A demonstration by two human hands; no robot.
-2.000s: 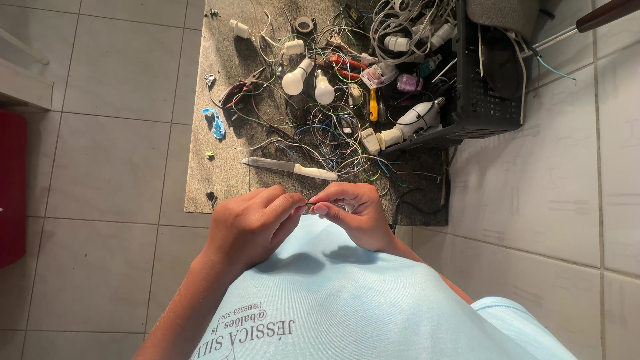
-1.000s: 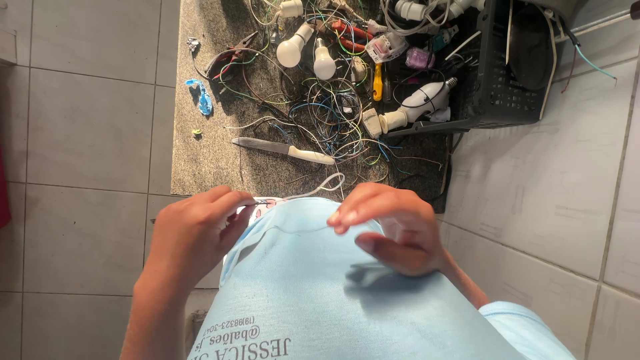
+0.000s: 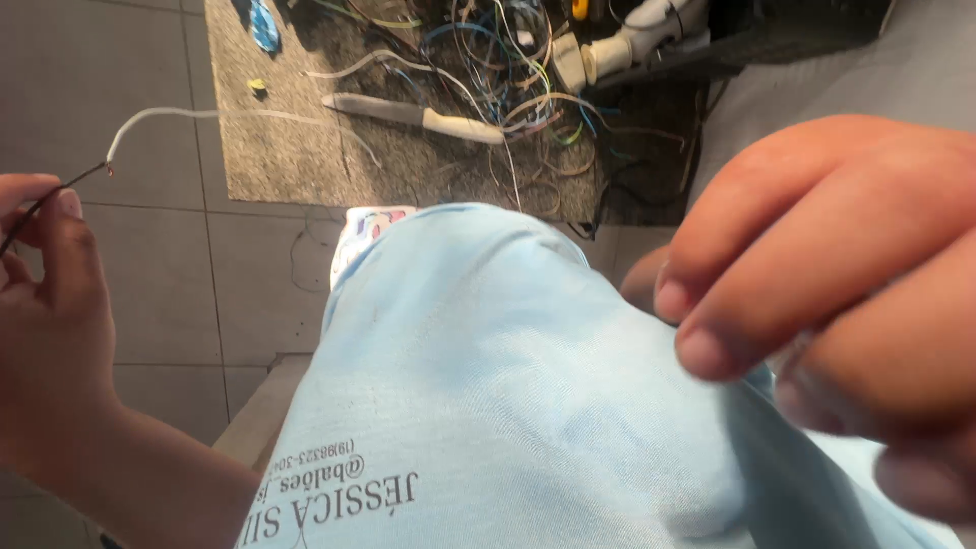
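My left hand point(image 3: 53, 259) pinches a dark wire point(image 3: 72, 183) between thumb and finger at the far left. At the dark wire's tip a white wire point(image 3: 175, 113) joins it, with a bit of bare copper showing; the white wire curves over the table's left part. My right hand point(image 3: 823, 282) is large and near the camera at the right, fingers curled; whether it holds anything cannot be told. A knife point(image 3: 412, 116) with a white handle lies on the table between the hands, beside a tangle of thin coloured wires point(image 3: 496, 61).
The worn tabletop point(image 3: 267, 168) bears a blue crumpled scrap point(image 3: 264, 27), a small yellow scrap point(image 3: 258, 87) and a white lamp socket with a bulb point(image 3: 610, 57). A dark crate point(image 3: 801, 38) stands at the upper right. My light blue shirt fills the lower middle.
My hands have moved wide apart from where they met in front of the shirt. The right hand is now closer to the camera. The view has shifted nearer to the table's front.
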